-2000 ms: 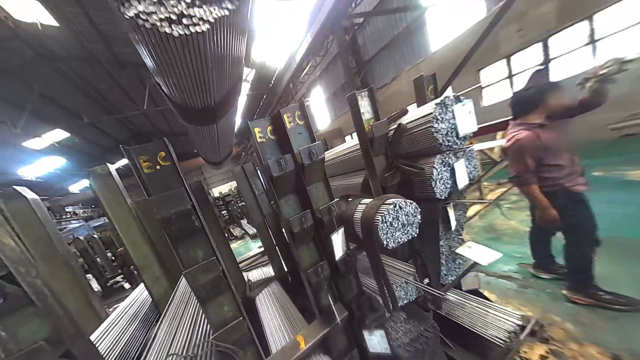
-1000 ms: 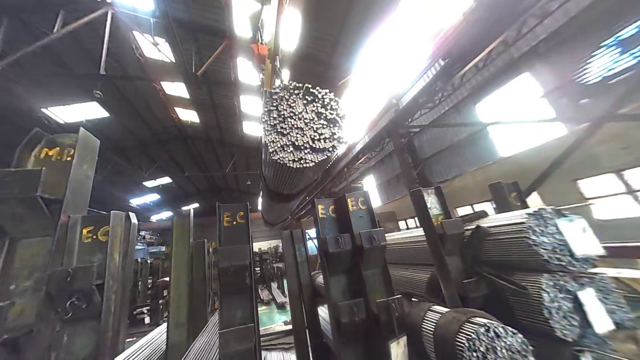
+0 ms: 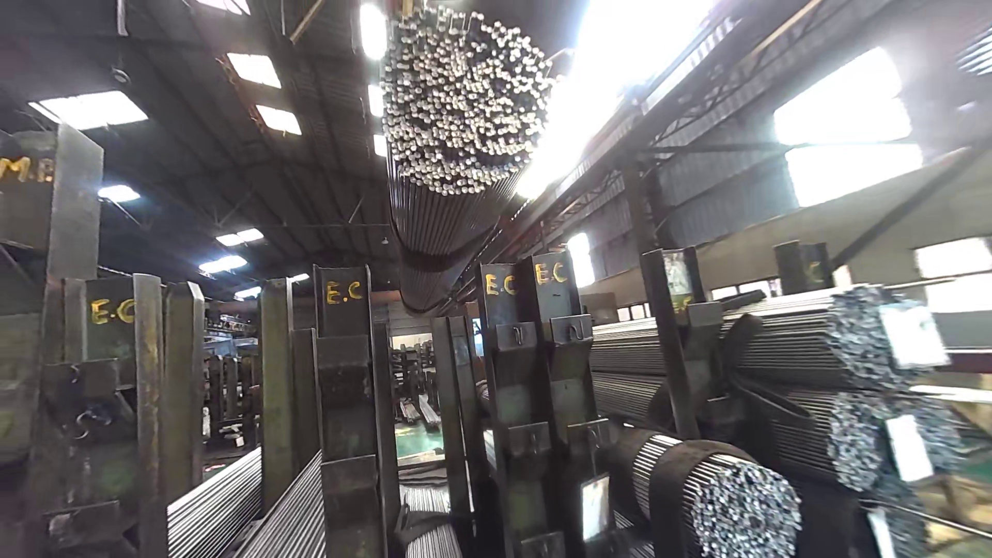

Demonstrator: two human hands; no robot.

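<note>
Neither my left hand nor my right hand shows in the head view. A large bundle of metal bars (image 3: 465, 108) hangs overhead, its round cut ends facing me and its length running back under the roof. Below it stand steel rack posts (image 3: 345, 387) with yellow paint marks. To the right, a strapped bundle of bars (image 3: 744, 508) rests low beside the posts. Further right lie stacked bundles (image 3: 868, 333) with a white tag (image 3: 914, 335) on their ends.
Long bars (image 3: 221, 496) lie between the posts at lower left. A tall steel post (image 3: 74, 201) rises at the far left. More racks stand in the background, beyond a green floor (image 3: 418, 440). A roof beam (image 3: 635, 201) runs along the right.
The view has tilted up and turned away from the person who stood at the right two seconds ago. The hanging bundle's end looks larger and higher in view.
</note>
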